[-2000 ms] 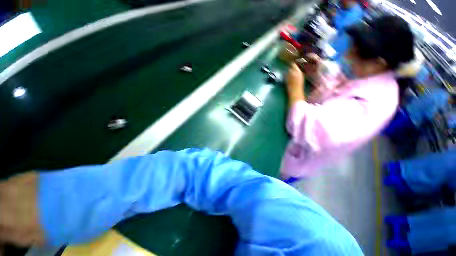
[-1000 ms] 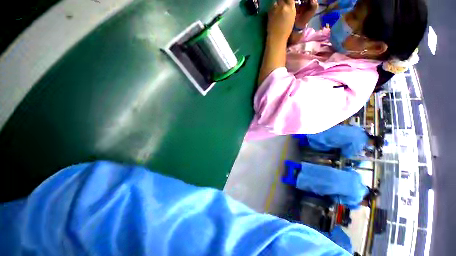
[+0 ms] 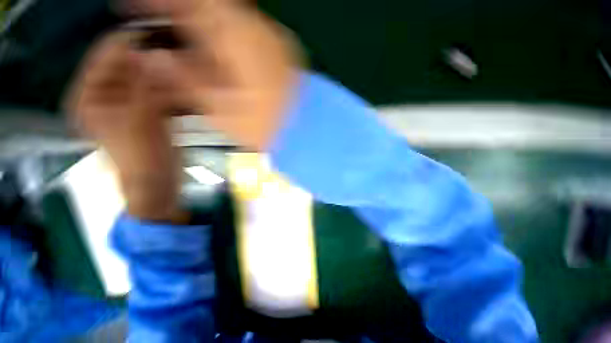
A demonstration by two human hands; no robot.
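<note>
My left hand (image 3: 127,114) and my right hand (image 3: 244,77) are together at the upper left, both strongly blurred. A small dark unit (image 3: 157,37) shows between their fingers; its details and the exact grip are blurred. Blue sleeves cover both forearms. A long white sheet stack with yellow edges (image 3: 278,258) lies on the green bench below my right wrist. Another white stack (image 3: 97,224) lies at the left, partly hidden by my left forearm. Between the stacks, a phone-like thing with a bright patch (image 3: 203,175) is partly covered.
A whitish rail (image 3: 496,126) runs between the bench and the dark green conveyor belt (image 3: 375,47). A small blurred unit (image 3: 461,61) is on the belt. A square metal holder (image 3: 589,234) stands at the right. Blue clothing (image 3: 33,291) shows at the lower left.
The view has swung from the coworker in pink back to the bench and belt. Both my hands now show together, with a dark unit between them; before, mainly a blue sleeve showed.
</note>
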